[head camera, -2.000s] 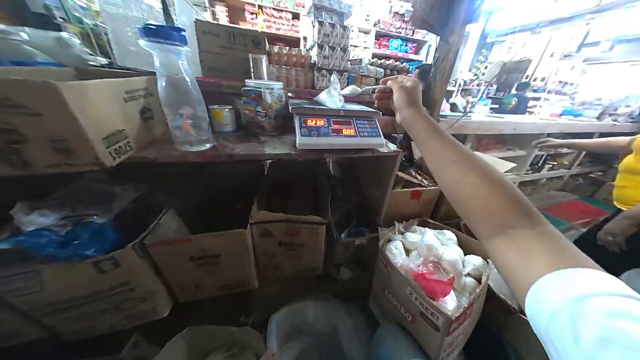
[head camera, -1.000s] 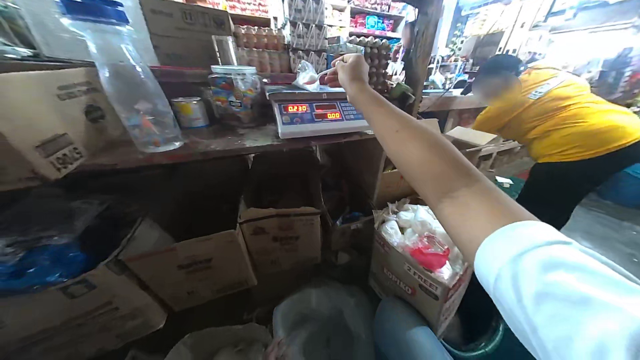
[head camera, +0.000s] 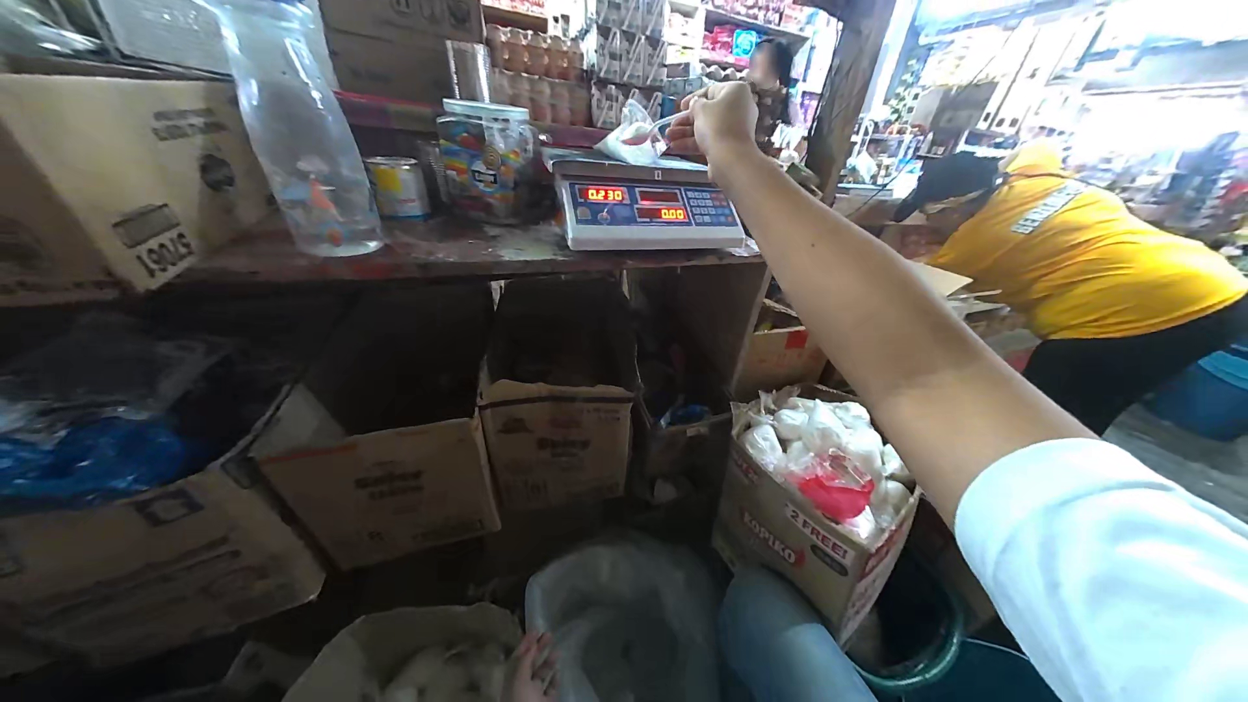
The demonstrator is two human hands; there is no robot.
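Note:
My right hand [head camera: 720,122] pinches the top of a small clear plastic bag of white contents [head camera: 634,138] over the pan of a digital scale [head camera: 651,210], whose red display is lit. Low in the view, my left hand [head camera: 532,669] is partly cut off by the frame edge. It lies between an open sack with pale contents [head camera: 429,668] and a container lined with clear plastic [head camera: 624,624]; whether it grips anything is unclear. To the right, a cardboard box [head camera: 790,531] holds many white filled bags and a red plastic piece [head camera: 837,486].
A clear plastic bottle [head camera: 302,146], a small can [head camera: 398,187] and a lidded jar [head camera: 485,166] stand on the wooden counter [head camera: 468,249]. Open cardboard boxes [head camera: 556,444] sit beneath it. A person in a yellow shirt [head camera: 1092,244] bends over at the right; another person stands behind the counter.
My left hand has come into view at the bottom. My right hand stays at the bag over the scale. The person in yellow, standing at the right edge at first, is now bent lower.

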